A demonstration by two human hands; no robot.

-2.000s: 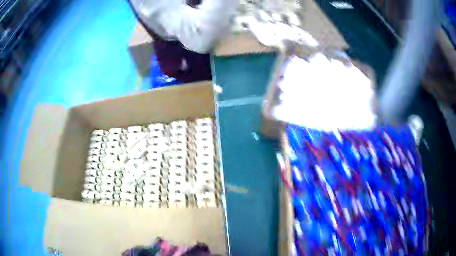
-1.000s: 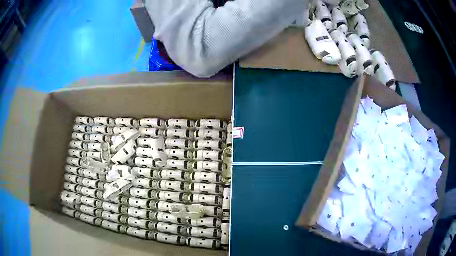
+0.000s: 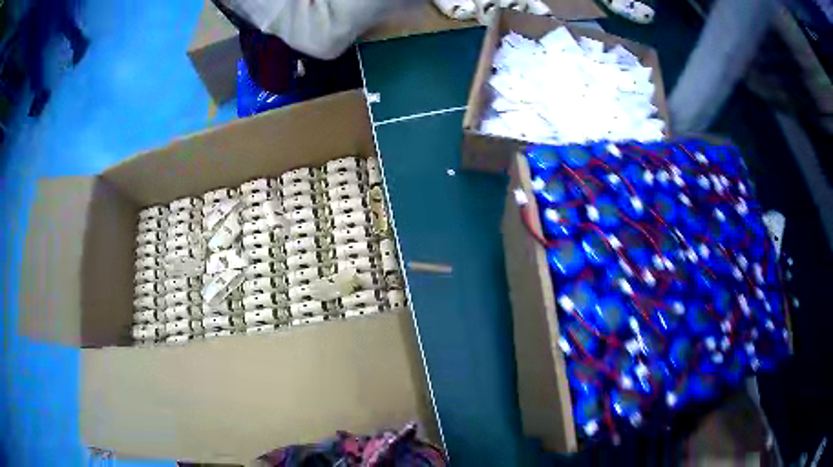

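Observation:
Neither of my hands can be made out. A deep brown carton (image 3: 541, 310) stands on the green bench at the right, packed with upright blue battery cells (image 3: 699, 315). Red wires with small white connectors lie over the cells. A large flapped carton (image 3: 256, 388) stands left of the bench and holds tight rows of cream housing parts (image 3: 265, 246). Several loose parts lie tilted on top of the rows. Behind the cells, an open box (image 3: 484, 150) holds a loose heap of white squares (image 3: 575, 87).
A person's pale sleeve (image 3: 315, 23) is at the top left, another blurred grey sleeve (image 3: 726, 68) at the top right. White shells (image 3: 470, 7) lie on cardboard at the top edge. A small tan strip (image 3: 430, 268) lies on the green bench (image 3: 466, 347). Patterned cloth (image 3: 365, 451) shows at the bottom.
The view has shifted, bringing the battery carton back into the frame. The pale sleeve and the box of white squares now appear higher. No part is seen being taken or let go.

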